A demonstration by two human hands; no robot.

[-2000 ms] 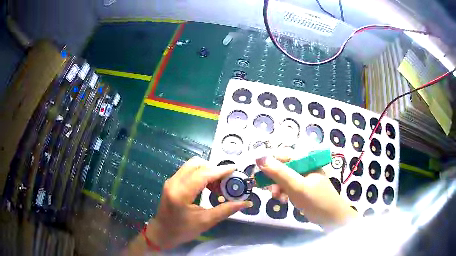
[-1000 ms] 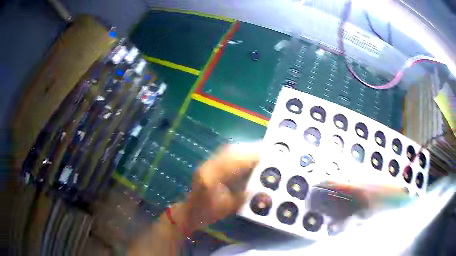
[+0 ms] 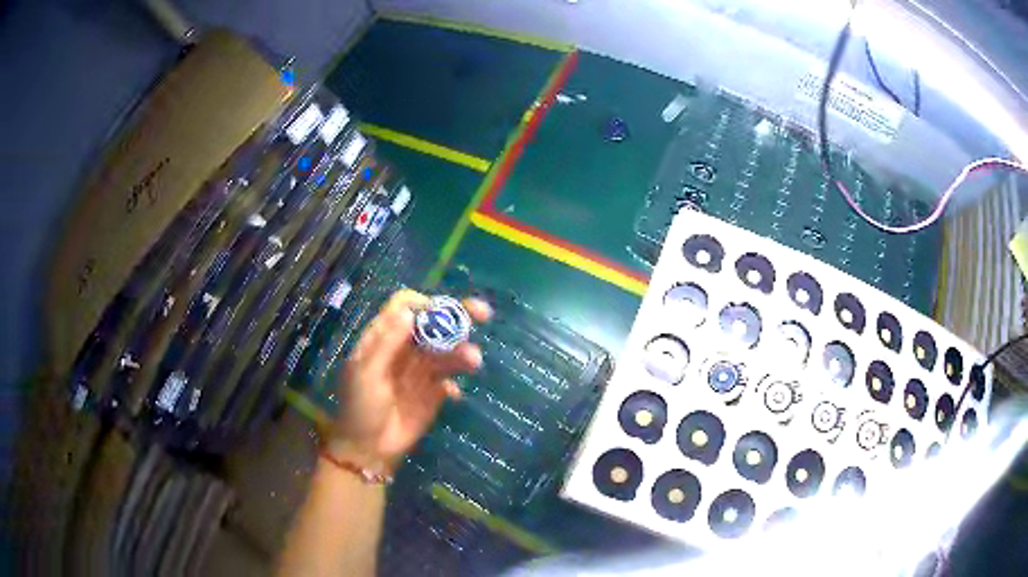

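My left hand (image 3: 400,366), bare with a thin red band at the wrist, holds a small round loudspeaker (image 3: 442,325) between thumb and fingers, its ringed silver and dark face up. It is above the green mat, left of the white holed board (image 3: 586,487). The board bears rows of round positions, many dark with pale or gold centres, several silver and ringed in the middle rows. One part with a bluish face (image 3: 725,378) sits in the third row. My right hand is not visible; strong glare covers the lower right.
Filled trays (image 3: 242,271) are stacked at left beside a brown cardboard sheet (image 3: 147,169). Clear blister trays lie behind the board (image 3: 778,169) and left of it (image 3: 519,394). Holed sheets (image 3: 978,276) are stacked at right. Red and black leads (image 3: 902,229) loop at upper right.
My left hand has moved left, away from the board, with the loudspeaker. My right hand and the green probe, earlier over the board, are out of sight. The view has shifted left.
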